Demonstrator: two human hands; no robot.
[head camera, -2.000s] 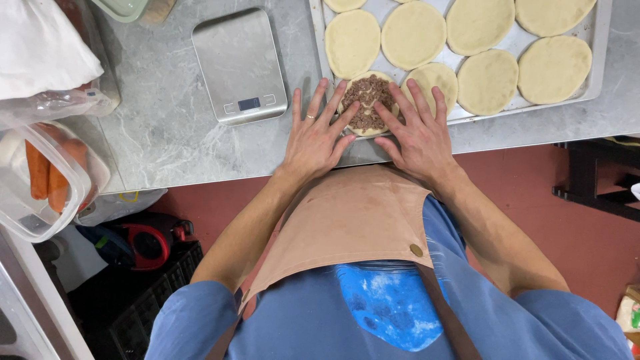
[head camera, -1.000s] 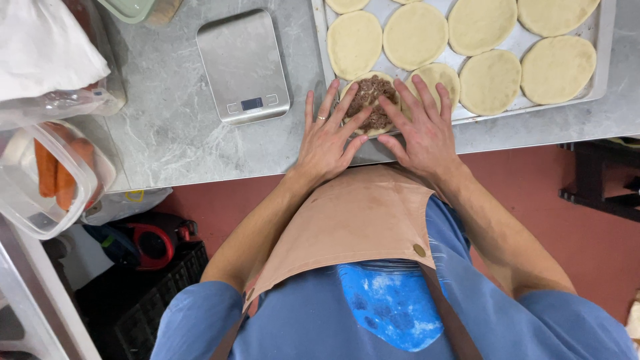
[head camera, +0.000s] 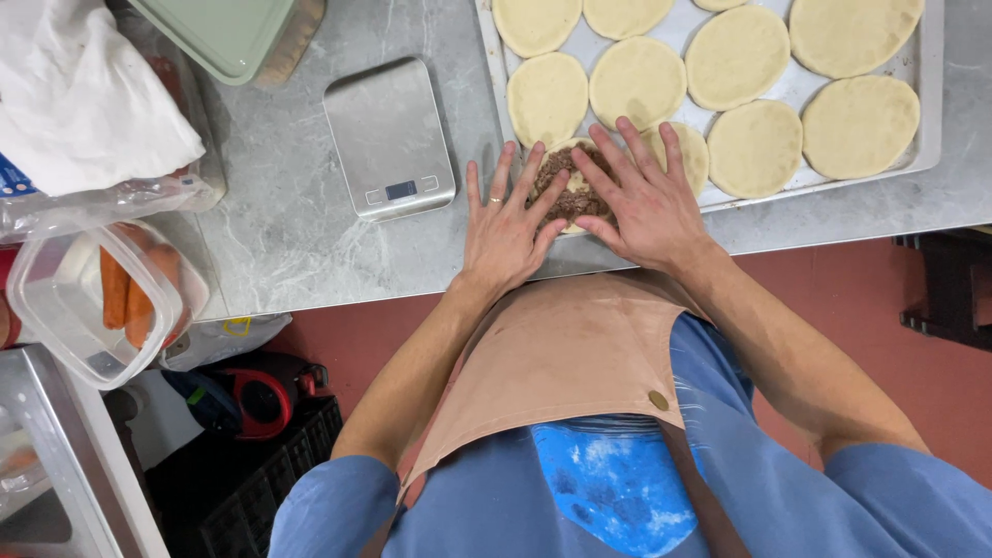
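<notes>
Ground meat filling (head camera: 577, 190) lies on a dough round near the front left corner of a metal baking tray (head camera: 821, 186). My left hand (head camera: 508, 221) presses at the left side of this round, fingers spread, with a ring on one finger. From the right, my right hand (head camera: 647, 201) rests its fingertips and thumb on the filling, and its outer fingers reach over the neighbouring plain dough round (head camera: 690, 155). Neither hand grips anything. Several more flat dough rounds (head camera: 638, 81) without filling lie on the tray behind and to the right.
A digital kitchen scale (head camera: 391, 139) stands left of the tray on the grey marbled counter (head camera: 271, 232). Farther left are a green-lidded container (head camera: 225, 31), a white cloth (head camera: 85, 93) over plastic bags, and a clear plastic tub (head camera: 46, 294) with carrots (head camera: 139, 287) at the counter's edge.
My fingers have shifted over the filling, and a lighter patch of dough now shows in the middle of the meat. Both hands stay at the same dough round.
</notes>
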